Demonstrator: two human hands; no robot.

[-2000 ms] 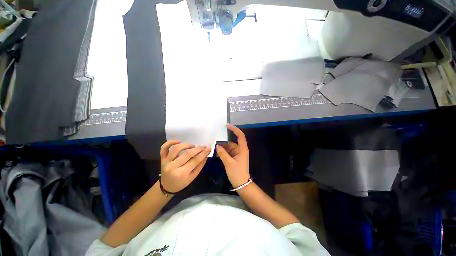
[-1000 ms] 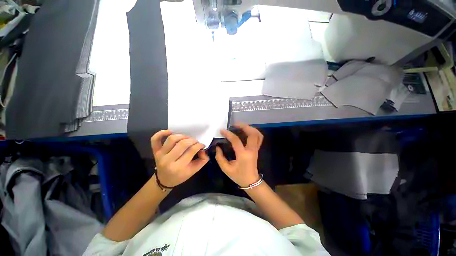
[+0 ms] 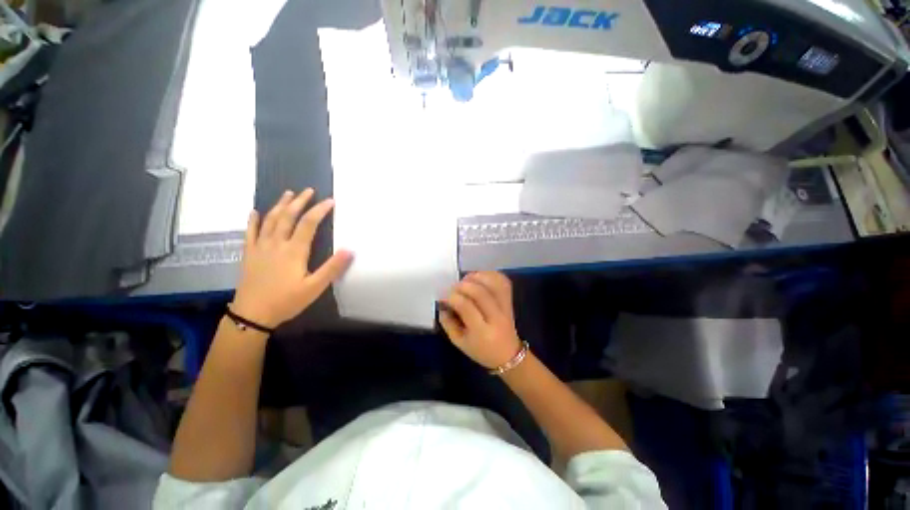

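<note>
A dark garment panel (image 3: 291,129) lies lengthwise on the machine table and hangs over its front edge. A white lining piece (image 3: 394,219) lies on it, its lower end over the edge. My left hand (image 3: 284,257) rests flat with fingers spread on the dark panel, the thumb on the white piece's left edge. My right hand (image 3: 482,317) is at the lower right corner of the white piece, fingers curled and pinching the cloth edge there. The needle and presser foot (image 3: 424,80) are above the white piece's right side, brightly lit.
The white machine head (image 3: 574,30) spans the top right. A stack of dark cut panels (image 3: 80,149) is at left. Light grey cut pieces (image 3: 708,189) lie at right. Pale pieces (image 3: 698,354) hang below the table at right. Grey cloth (image 3: 90,418) is heaped at lower left.
My left hand has moved from the white piece's lower end up and left onto the dark panel and opened flat. The white piece's lower end now lies flatter. The view has tilted up slightly.
</note>
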